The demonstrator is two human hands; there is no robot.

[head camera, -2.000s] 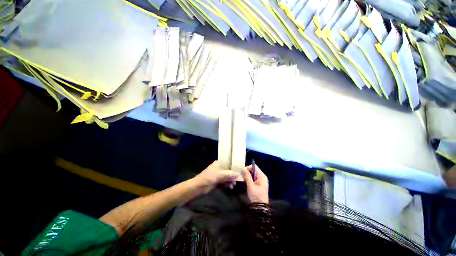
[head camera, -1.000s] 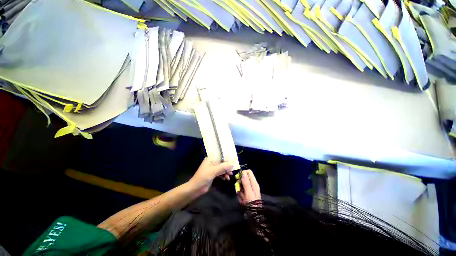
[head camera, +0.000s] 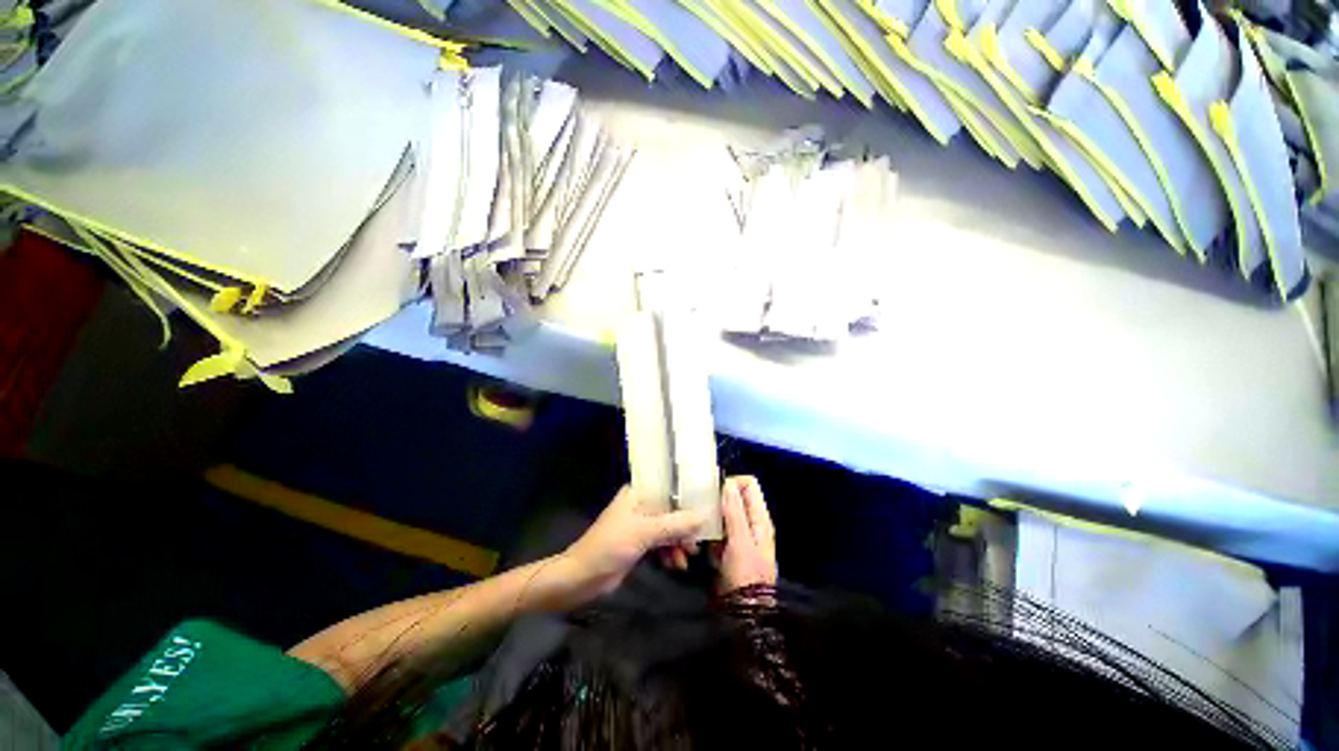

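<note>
A pale zipper strip (head camera: 670, 411) with a dark line down its middle stands out from my left hand (head camera: 632, 540), which grips its near end. Its far end reaches over the table edge. My right hand (head camera: 746, 540) is at the strip's near right corner, fingers curled; a small dark tip shows there, but the tool itself is mostly hidden, and hair covers the wrist. A dense left pile of zipper strips (head camera: 507, 206) and a looser centre pile (head camera: 808, 242) lie on the table.
The pale table (head camera: 1028, 352) has a bluish front edge. Large yellow-edged panels (head camera: 235, 132) are stacked at left. An overlapping panel row (head camera: 1013, 103) runs across the back. A panel stack (head camera: 1145, 602) sits below the table edge at lower right. A yellow line (head camera: 353, 521) crosses the dark floor.
The strip, slanted a second ago, now stands nearly upright in the view. The yellow on the tool in my right hand no longer shows. The whole view has shifted slightly.
</note>
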